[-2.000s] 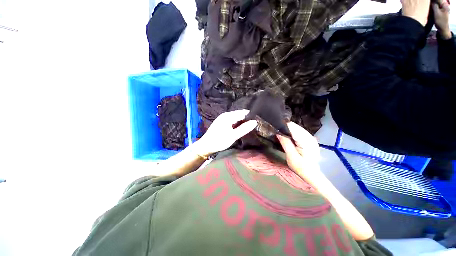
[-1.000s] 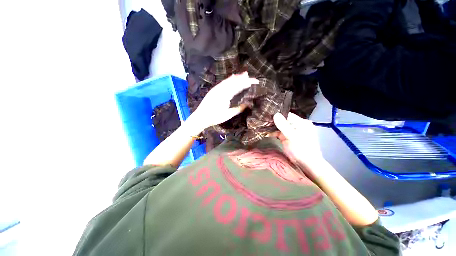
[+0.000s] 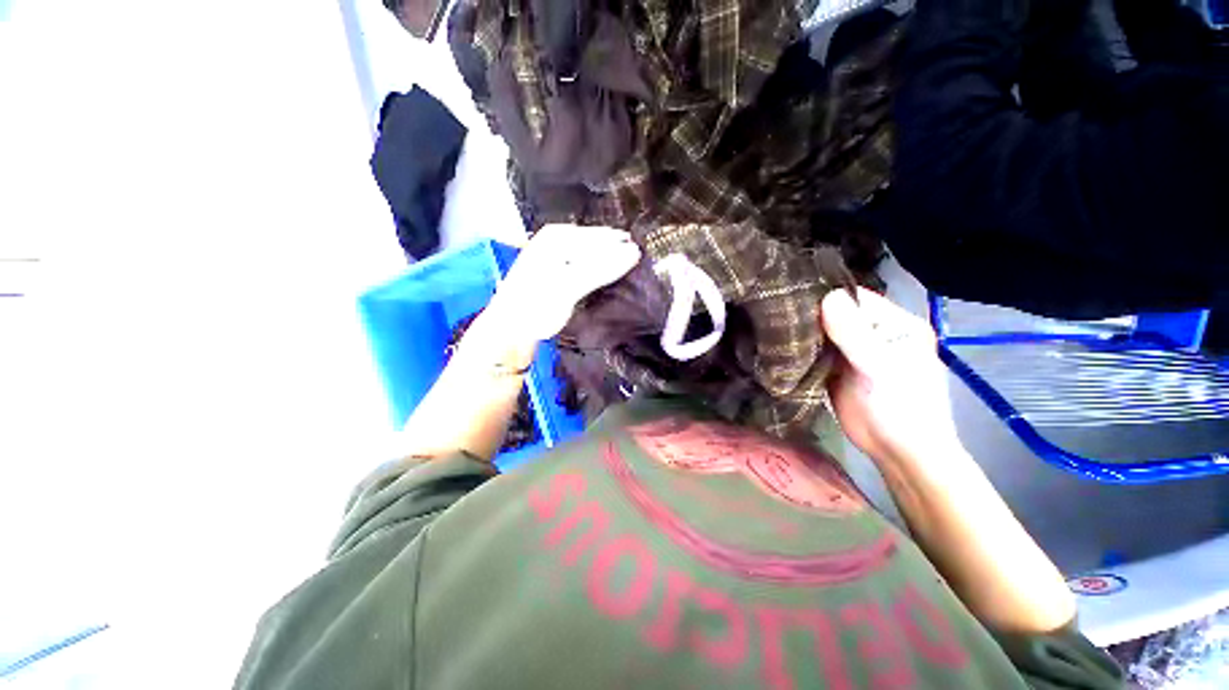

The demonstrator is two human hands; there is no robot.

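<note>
A plaid garment piece [image 3: 775, 290], brown-black with pale check lines, is spread between my hands close to my chest. Dark plain lining shows at its left side. A white loop of tape or cord [image 3: 690, 313] lies on it near the middle. My left hand [image 3: 559, 283] grips the cloth at the upper left, fingers partly hidden. My right hand [image 3: 883, 357] pinches the garment's right edge between thumb and fingers. Beyond them lies a large heap of plaid and dark garments [image 3: 580, 121].
A blue crate [image 3: 404, 330] with dark cloth inside stands at the left, partly behind my left forearm. A black cloth [image 3: 418, 162] lies above it. A person in dark clothing [image 3: 1065, 175] sits at the upper right. A blue-framed chair [image 3: 1051, 452] stands at the right.
The dark piece first held bunched between my hands is now spread wider with its plaid side showing. My hands have moved apart. The white loop has come into view.
</note>
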